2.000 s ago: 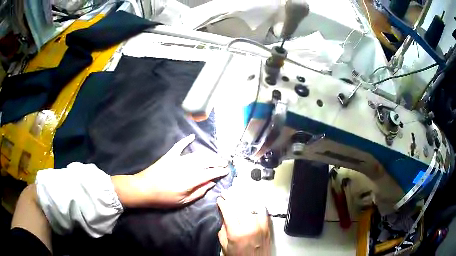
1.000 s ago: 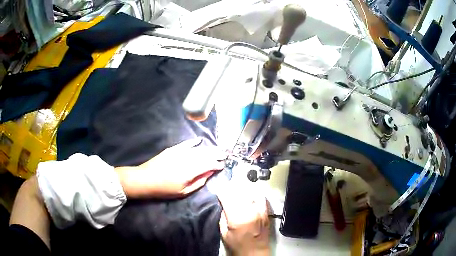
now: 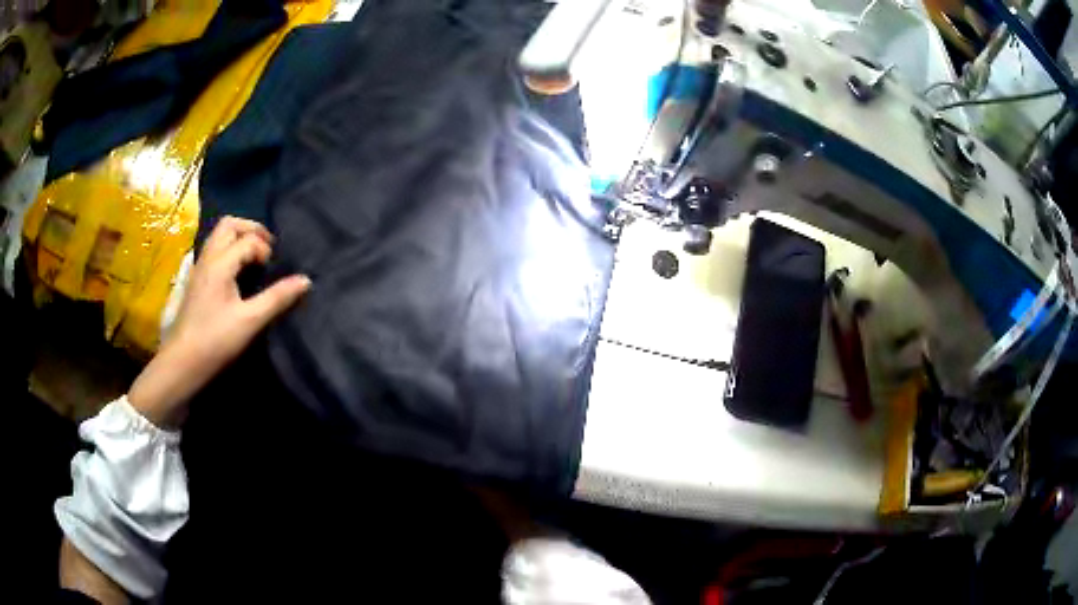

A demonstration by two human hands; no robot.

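Note:
Shiny black lining fabric (image 3: 414,236) lies over a matte dark shell panel (image 3: 242,148), its right edge running to the presser foot (image 3: 644,195). My left hand (image 3: 231,290) is at the cloth's left edge, thumb and fingers apart, thumb tip on or beside the lining. Of my right arm, the white sleeve cover (image 3: 567,577) and a dim bit of wrist show below the cloth's front edge. My right hand itself is hidden under or behind the cloth, so its grip cannot be seen.
The machine head (image 3: 851,189) stands right of the cloth, with a lamp (image 3: 567,36) above. A phone (image 3: 777,325), red-handled tool (image 3: 849,355) and parts tray (image 3: 901,455) are at right. Dark strips (image 3: 154,89) lie on a yellow taped bundle (image 3: 136,236).
The view has shifted, so the machine sits higher. Both hands have left the needle area: my left went to the cloth's left edge, my right down below the front edge.

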